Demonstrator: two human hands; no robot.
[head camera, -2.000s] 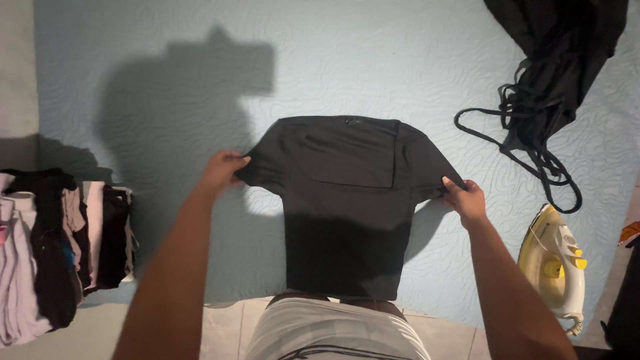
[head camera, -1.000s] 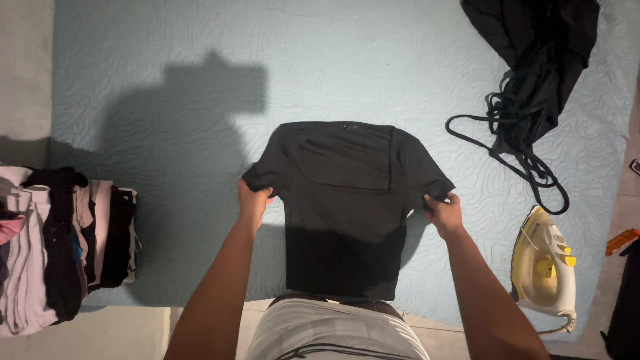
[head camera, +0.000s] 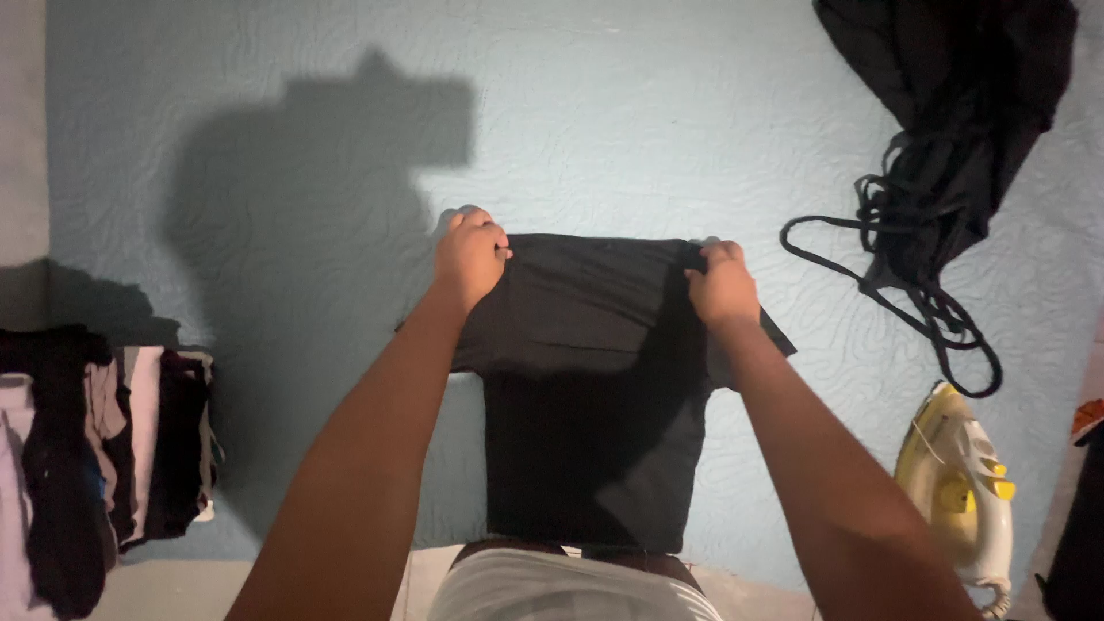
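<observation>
A black short-sleeved top (head camera: 595, 414) lies spread on a light blue quilted cover (head camera: 638, 103), its hem toward my body. My left hand (head camera: 473, 254) is at its upper left shoulder, thumb and fingers closed on the fabric edge. At the upper right shoulder, my right hand (head camera: 724, 280) rests with fingertips on or around the edge; whether it pinches the cloth is not clear. The two sleeves stick out below my wrists, partly covered by my forearms.
A white and yellow clothes iron (head camera: 962, 492) lies at the lower right. Above it is a black garment with long straps (head camera: 957, 172). Folded clothes (head camera: 164, 440) are stacked at the left edge. Shadows fall across the cover and the top.
Both hands have left the sleeve ends and moved up and inward to the shoulders of the top. The sleeves, held out earlier, now lie loose.
</observation>
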